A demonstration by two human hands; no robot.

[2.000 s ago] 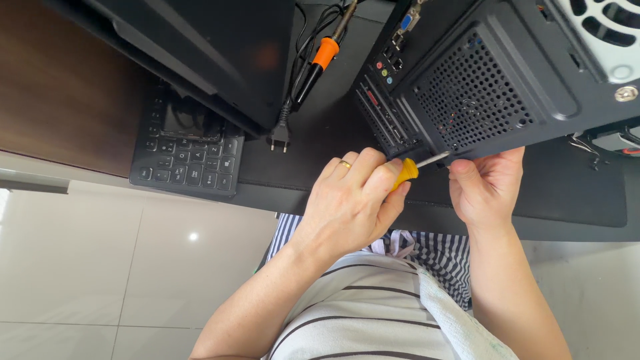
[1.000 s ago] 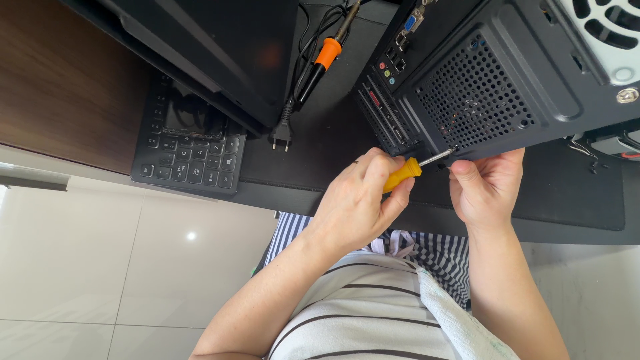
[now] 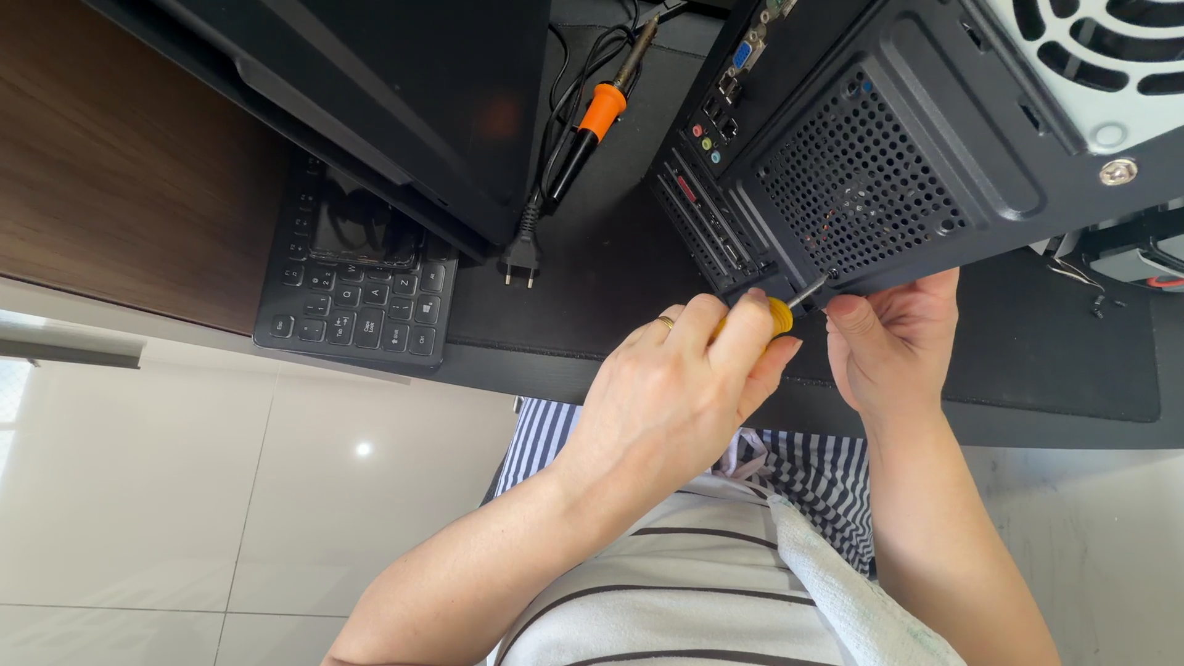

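Note:
My left hand [image 3: 680,379] grips the yellow handle of a screwdriver [image 3: 783,315], which its fingers largely cover. The metal shaft points up and right, its tip at a screw [image 3: 832,274] by the lower corner of the perforated vent [image 3: 856,176] on a black computer case [image 3: 980,185]. Just right of the tip, my right hand [image 3: 893,347] holds the case's lower edge, thumb in front and fingers partly hidden behind it. Rear ports [image 3: 731,88] and expansion slot covers [image 3: 708,217] lie left of the vent.
A soldering iron [image 3: 601,113] with an orange and black handle and a power plug [image 3: 523,259] lie left of the case. Further left are a keyboard [image 3: 361,310], a phone [image 3: 365,222] on it and a large black panel [image 3: 398,92]. Small screws [image 3: 1098,305] lie at right.
The fingers of my left hand have shifted around the screwdriver handle, covering more of it than a second ago. The tip stays by the vent's corner, and my right hand keeps its place.

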